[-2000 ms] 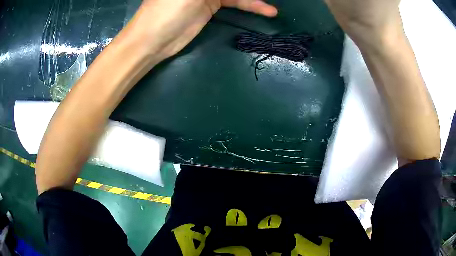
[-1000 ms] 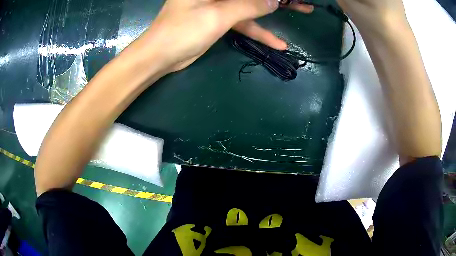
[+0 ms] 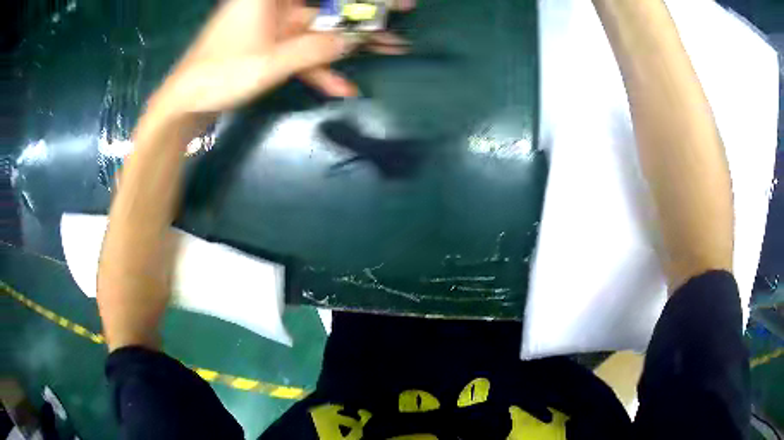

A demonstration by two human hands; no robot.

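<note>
My left hand [image 3: 284, 56] is at the top, left of the middle, blurred. It holds a small circuit board [image 3: 352, 19] with a yellow block and pale and blue parts, near the upper edge of the picture. A black DC output cord bundle [image 3: 378, 150] lies on the dark green mat below and right of my left hand, blurred, with thin tails at its left. Whether the cord joins the board cannot be told. My right hand is cut off by the top edge; only the forearm shows.
Large white foam sheets [image 3: 593, 206] lie at the right, under my right forearm. A white foam pad [image 3: 228, 279] lies at the left edge of the dark green bench mat [image 3: 404, 232], partly behind my left forearm. Yellow-black tape [image 3: 249, 383] marks the green floor.
The view has shifted. The cord bundle now appears further left and lower. The circuit board has come into clear view in my left hand. My right hand has gone out past the top edge.
</note>
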